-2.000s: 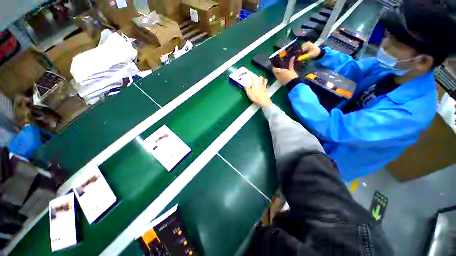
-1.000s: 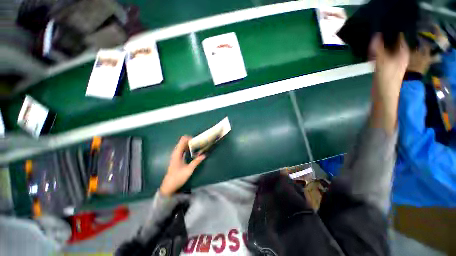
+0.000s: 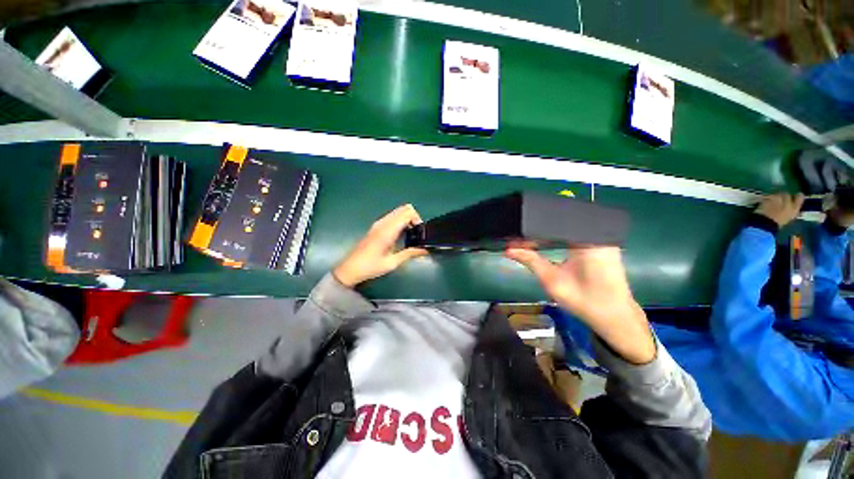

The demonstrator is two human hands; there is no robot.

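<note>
A plain black box (image 3: 571, 222) is held between my hands above the green work ledge (image 3: 365, 201). My right hand (image 3: 590, 281) grips its right part from the near side, thumb along the near edge; some fingers are hidden behind it. A small yellow spot shows at the box's far edge. My left hand (image 3: 382, 251) holds a dark piece at the narrow left end, fingers above and thumb below. I cannot tell whether this piece is a sleeve or part of the box.
Two stacks of black-and-orange sleeves (image 3: 98, 206) lie on the ledge at left. Several white-faced boxes (image 3: 471, 86) lie on the green belt (image 3: 552, 103) beyond the pale rail (image 3: 375, 150). A worker in blue (image 3: 768, 327) is at right. A red stool (image 3: 122, 323) is below left.
The black box has come from the far right to in front of me in my right hand. My left hand now holds its left end; the pale piece no longer shows.
</note>
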